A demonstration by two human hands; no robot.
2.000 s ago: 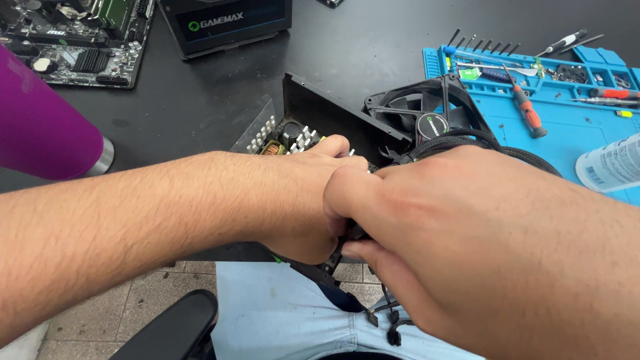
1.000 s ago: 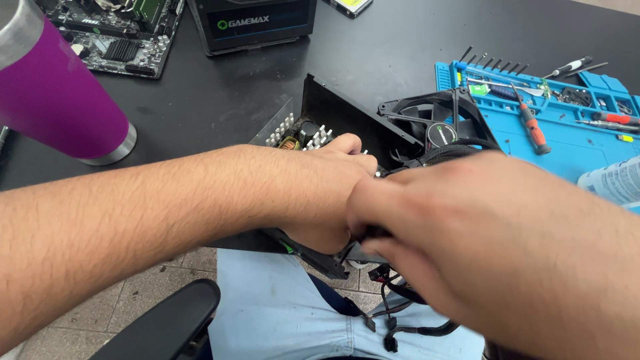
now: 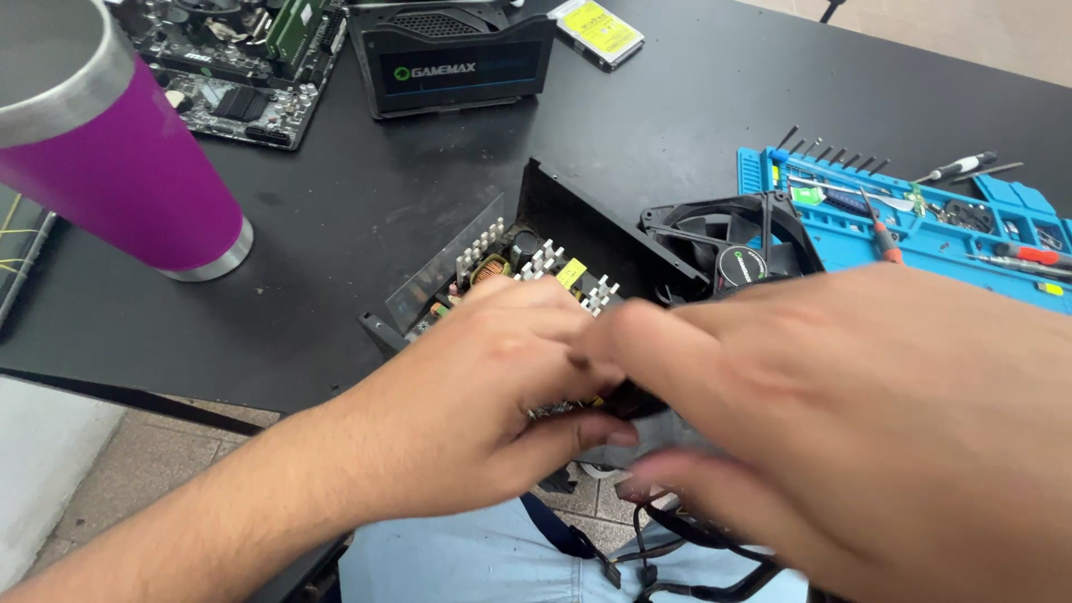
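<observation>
An opened power supply unit with a black metal casing [image 3: 599, 222] sits tilted at the table's near edge, its circuit board, white-finned heat sinks and copper coil [image 3: 491, 270] exposed. My left hand [image 3: 502, 385] grips the board's near side, thumb below and fingers over the top. Close against it is my right hand [image 3: 779, 402], blurred, thumb and fingers apart; whether anything lies between them is hidden. A black cooling fan [image 3: 729, 234] rests beyond the right hand, beside the casing. Black cables [image 3: 712, 578] hang down over my lap.
A purple tumbler [image 3: 126, 176] stands at left near a motherboard [image 3: 243, 92]. Behind the unit are a black GameMax casing part [image 3: 461, 71] and a hard drive [image 3: 599, 33]. At right lies a blue repair mat [image 3: 938, 243] with screwdrivers and small parts.
The power supply has tipped, and more of its board shows now. My left thumb has come into sight beneath it, and my right thumb has spread away from the fingers. The view has shifted.
</observation>
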